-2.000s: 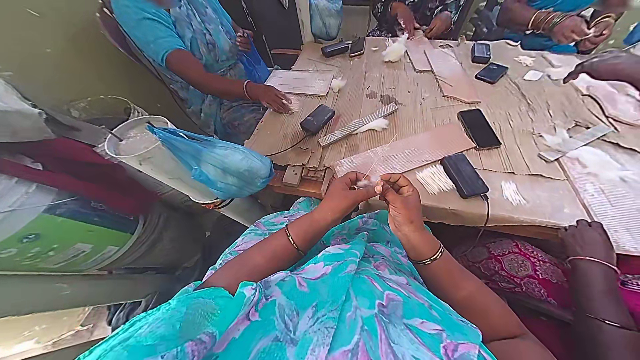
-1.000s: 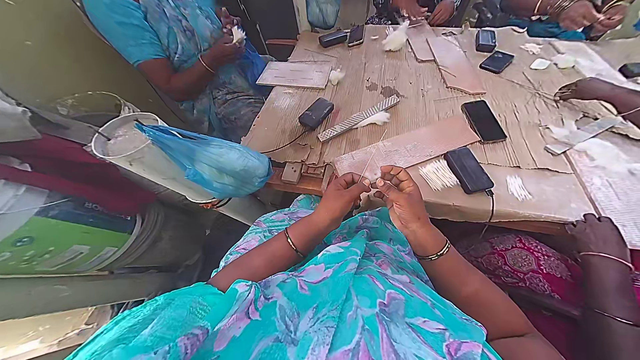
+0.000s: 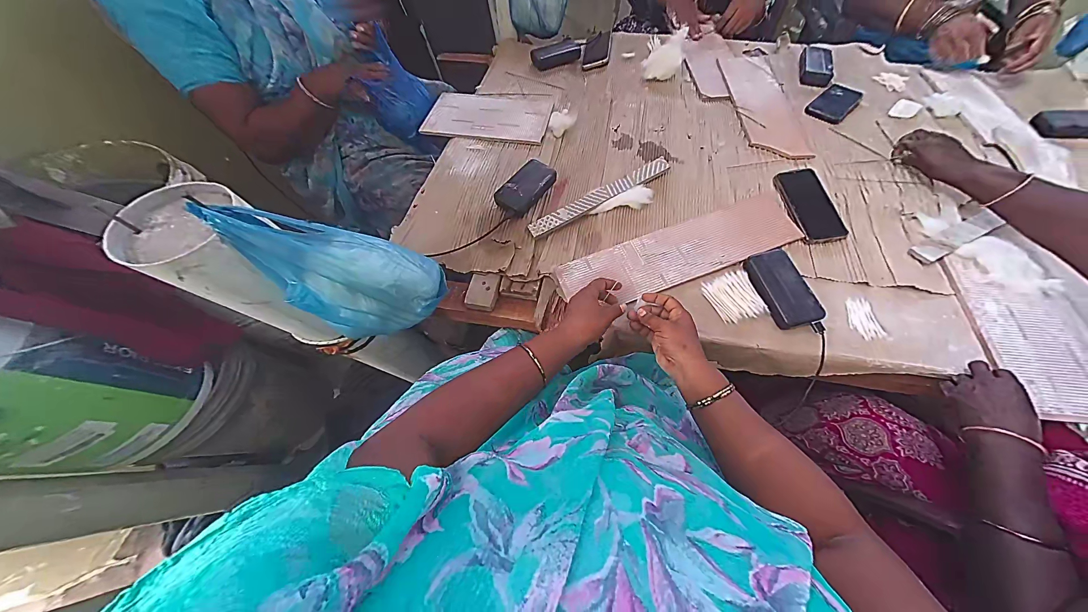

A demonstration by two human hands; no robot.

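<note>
My left hand [image 3: 592,311] is at the table's near edge, fingers curled, by the near-left corner of a pinkish ridged board [image 3: 680,246]. What it holds, if anything, is too small to tell. Close on its right, my right hand [image 3: 670,330] pinches a small tuft of white fiber [image 3: 632,308] between thumb and fingers. Right of the board lie a pile of thin white rolled wicks [image 3: 733,297] and a black box-shaped device [image 3: 783,289] with a cable. Beyond the board are a patterned metal strip [image 3: 599,197] and a tuft of white cotton [image 3: 627,199].
A black phone [image 3: 810,205] touches the board's far right end. A smaller wick pile [image 3: 865,318] lies right of the device. Left of the table, a blue plastic bag [image 3: 340,272] hangs against a white bucket [image 3: 174,255]. A co-worker's hand [image 3: 931,155] rests on the table at right.
My hands have drawn slightly apart; earlier their fingertips met over a thin strand. The co-worker at upper left has lowered a hand that held white fiber a second ago, beside a blue bag.
</note>
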